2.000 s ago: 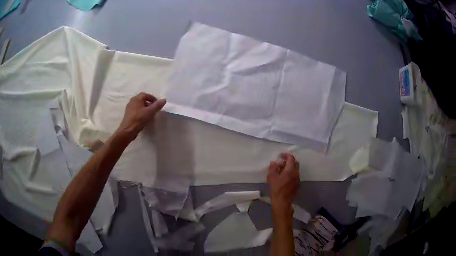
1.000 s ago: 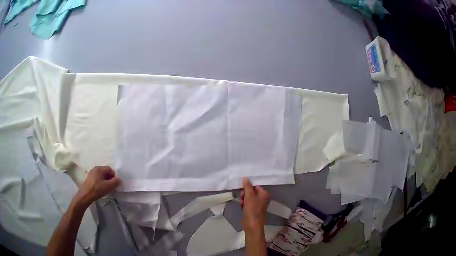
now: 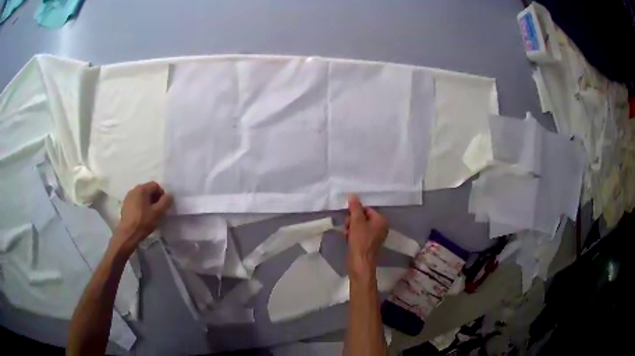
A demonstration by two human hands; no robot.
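Observation:
The large rectangular pattern piece point(image 3: 285, 132), white with fold creases, lies on the cream fabric point(image 3: 125, 132). Its near edge reaches past the fabric's near edge. My left hand point(image 3: 145, 208) pinches its near left corner between thumb and fingers. My right hand point(image 3: 364, 233) pinches its near edge right of the middle, thumb on top. The fingers under the sheet are hidden. Cream fabric shows to the left and right of the sheet, with a thin strip along the far edge.
Cream offcuts point(image 3: 306, 285) lie near me. A pattern weight point(image 3: 425, 281) and dark red-handled shears point(image 3: 482, 268) are at the near right. Small pattern pieces point(image 3: 529, 181), a white container point(image 3: 537, 33) and piled cloth point(image 3: 592, 132) are at right. Turquoise scraps point(image 3: 57, 12) lie far left.
The rectangular sheet has come from a tilted position, partly beyond the fabric, to lie squarely along it. Both hands moved left with its near edge. The right hand now grips it. The view has shifted.

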